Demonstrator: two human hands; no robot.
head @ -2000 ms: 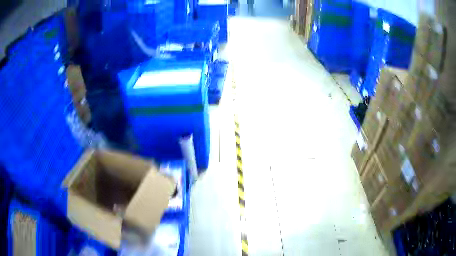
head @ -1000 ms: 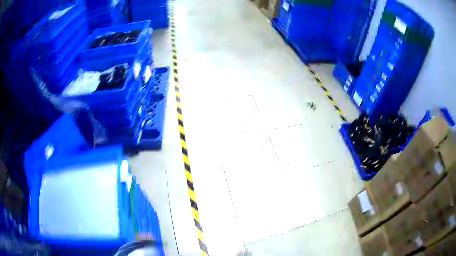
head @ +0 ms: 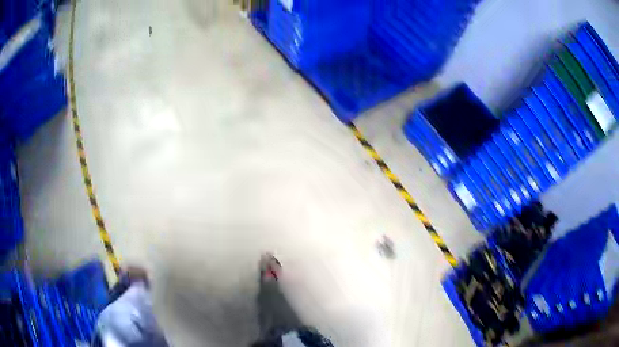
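Observation:
A whitish rounded shape with a blurred brownish tip lies at the lower left edge. The tip looks like my left hand, but blur hides its fingers and whether it holds anything. My right hand is not in view. A foot and dark leg show at the bottom centre, with a small black-and-white patch beside them. A shallow blue crate heaped with black and tan parts lies at the lower right.
Yellow-black tape lines run along both sides of the pale floor. A leaning blue crate stack and a dark-filled blue crate are at right. More blue stacks stand at top centre and left. Small debris lies on the floor.
The view has turned right and down. The cartons at right and the white-topped blue crate at left have left the picture. The leaning stack and dark parts appear nearer; a foot now shows.

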